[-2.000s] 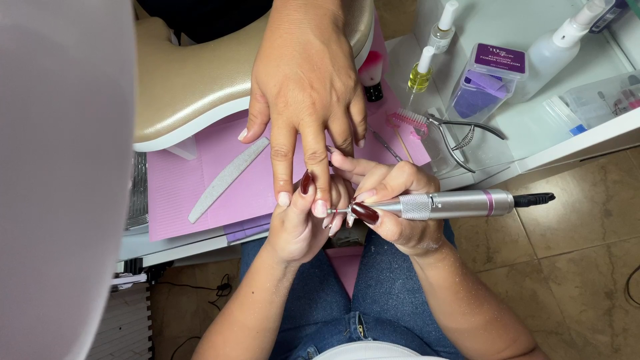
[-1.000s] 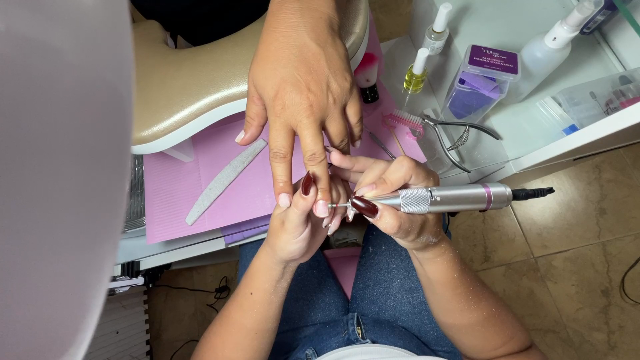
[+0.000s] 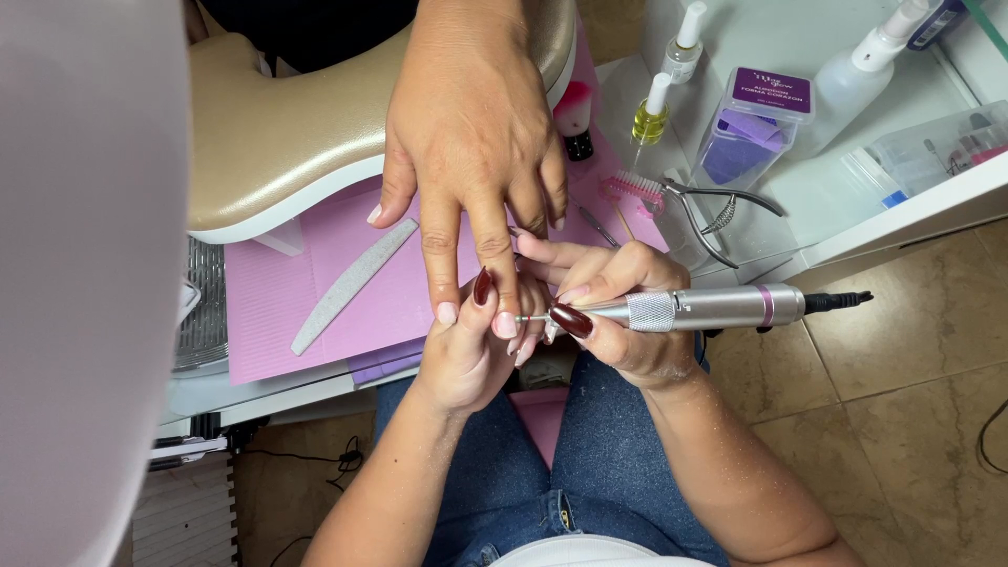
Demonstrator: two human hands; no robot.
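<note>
My left hand [image 3: 465, 358] grips a finger of another person's hand [image 3: 480, 150], with my dark-red thumbnail beside that fingertip and my other fingers partly hidden beneath. In my right hand [image 3: 630, 315] is a silver electric nail drill [image 3: 709, 307], held like a pen. Its thin metal bit [image 3: 534, 317] points left and meets the edge of the held finger's nail, though exact contact is hard to tell. The other person's hand reaches down from the top, palm down. Fine pale dust lies on my right hand and forearm. A grey nail file [image 3: 354, 287] rests left of the hands.
A pink mat [image 3: 268, 315] lies under a beige padded armrest [image 3: 291, 126]. To the right are cuticle nippers [image 3: 720, 216], a pink nail brush [image 3: 634, 187], a yellow oil bottle [image 3: 650, 118], a lidded plastic box [image 3: 748, 134] and a spray bottle [image 3: 854, 83]. A pale rounded object [image 3: 87, 236] blocks the far left.
</note>
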